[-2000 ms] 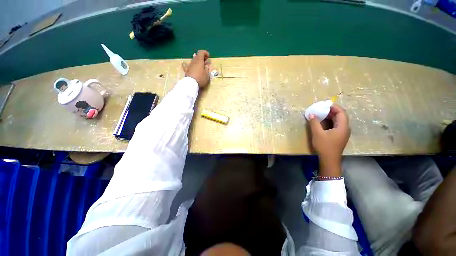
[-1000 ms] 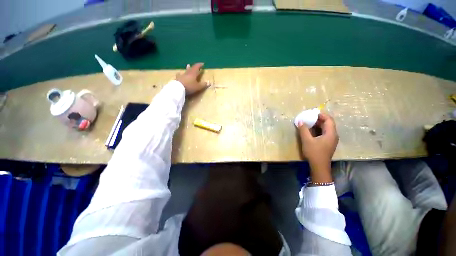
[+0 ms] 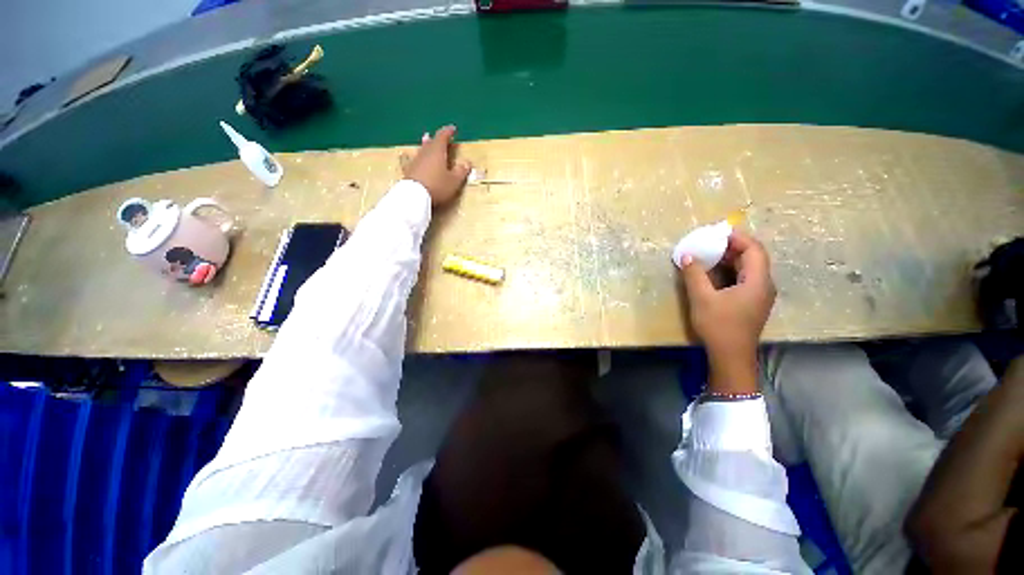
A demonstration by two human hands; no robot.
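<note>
My right hand holds the white glue bottle between thumb and fingers, just over the tan table; its yellow tip points up and away to the right. My left hand rests at the table's far edge beside the green belt, fingers apart. A small white fitting with a thin pin lies on the table right by its fingertips; whether the fingers touch it I cannot tell. A black shaggy ornament with tan ends lies on the green belt at the far left.
A yellow lighter-like stick lies mid-table. A black smartphone, a pink lidded mug and a second white bottle stand or lie at left. A dark shaggy clump is at the right edge. A seated person's legs are at right.
The camera view has shifted slightly. The ornament on the belt has moved left relative to the table. My left hand has stayed by the white fitting, and my right hand still holds the bottle.
</note>
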